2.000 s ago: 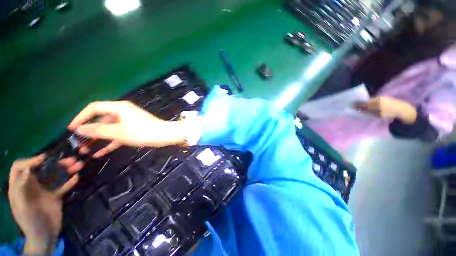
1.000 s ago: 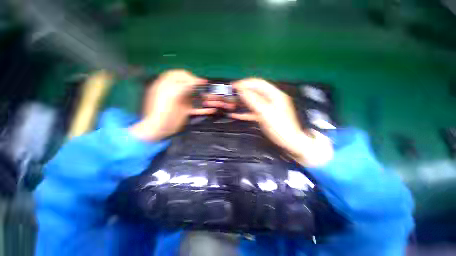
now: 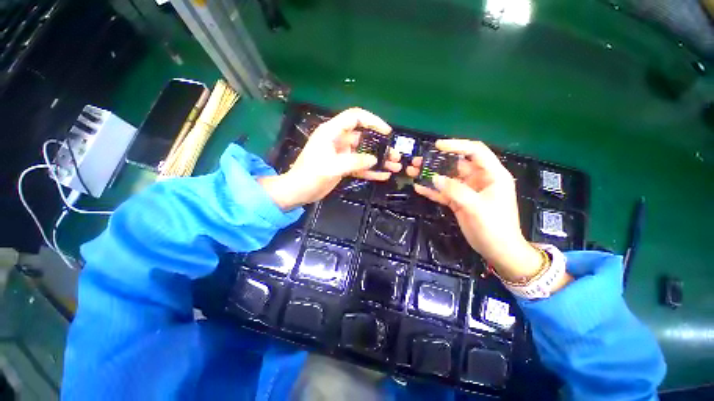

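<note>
My left hand [image 3: 339, 153] holds a small square black unit [image 3: 374, 146] between thumb and fingers. My right hand [image 3: 475, 190] holds another black unit [image 3: 438, 166], with a small green spot on it. The two units are side by side, apart, above the far part of a glossy black compartment tray [image 3: 384, 278]. A white QR label [image 3: 404, 146] shows between them; whether it lies in a pocket is hard to tell. More QR labels [image 3: 552, 223] show in pockets at the tray's right side. Several near pockets hold no labelled part.
Left of the tray are a bundle of pale sticks [image 3: 203, 130], a dark smartphone [image 3: 167, 124] and a white power strip [image 3: 93, 152] with cables. A metal upright [image 3: 223, 45] stands behind. A dark pen-like stick [image 3: 635, 239] and a small black part [image 3: 672, 292] lie at right.
The view has swung left and steadied, showing the sticks, phone and power strip clearly. My hands, close together a second ago, now hold two visibly separate units.
</note>
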